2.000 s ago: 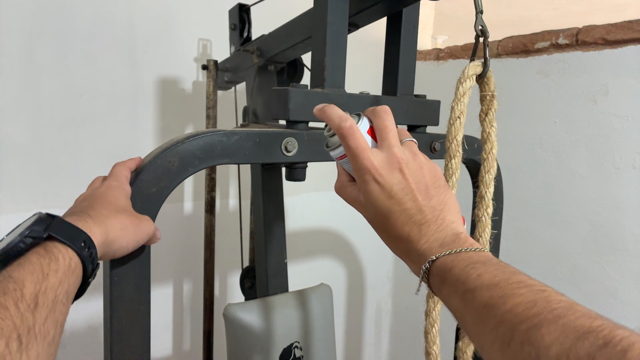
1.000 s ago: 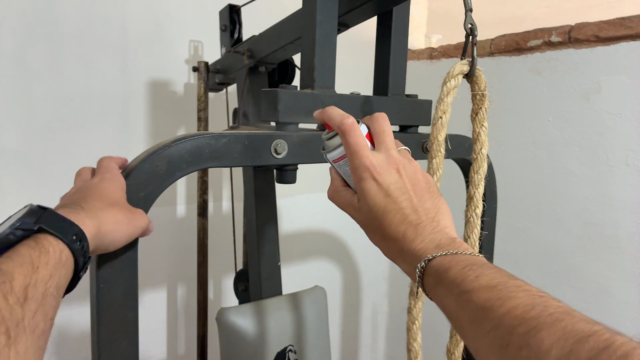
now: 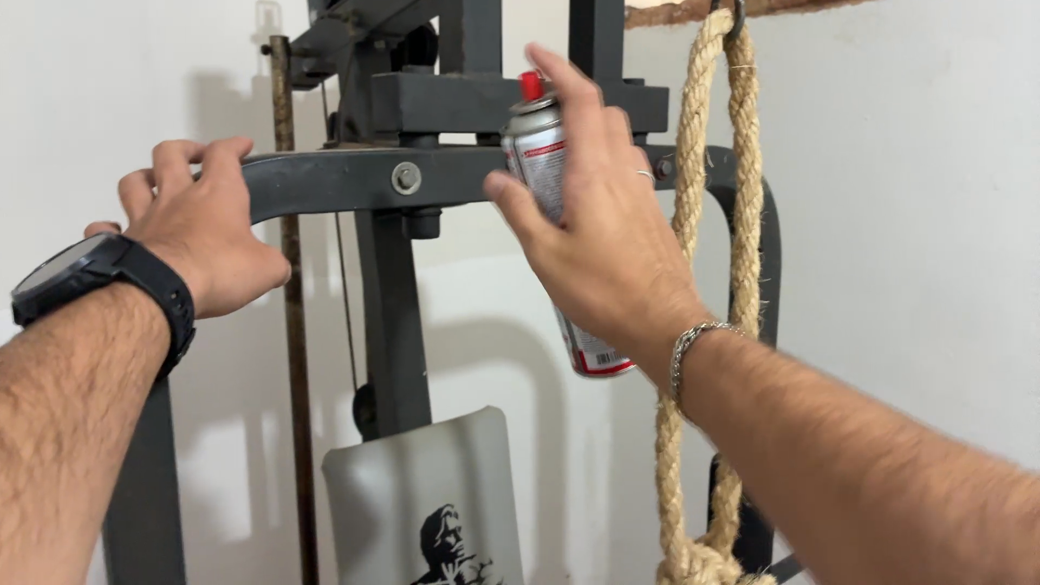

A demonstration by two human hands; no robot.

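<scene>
My left hand (image 3: pixel 199 219), with a black watch at the wrist, rests over the bend of the dark metal frame tube (image 3: pixel 325 180) of a gym machine. My right hand (image 3: pixel 597 187) holds a silver and red aerosol can (image 3: pixel 536 166) upright, slightly tilted, in front of that tube. The index finger is raised off the can's red nozzle (image 3: pixel 530 85). A bolt with a washer (image 3: pixel 406 178) sits in the tube between my hands. Just behind my right wrist hangs a thick natural-fibre rope (image 3: pixel 745 203), doubled and knotted low down.
Above the tube runs a dark crossbeam (image 3: pixel 439 106) with uprights. A rusty metal rod (image 3: pixel 292 325) and a thin cable stand behind, near the pale wall (image 3: pixel 894 203). A grey backrest pad (image 3: pixel 414 496) with a black printed figure is below.
The index finger of my right hand has lifted from the can's top, and the red nozzle and more of the can now show. My left hand stays on the tube's bend.
</scene>
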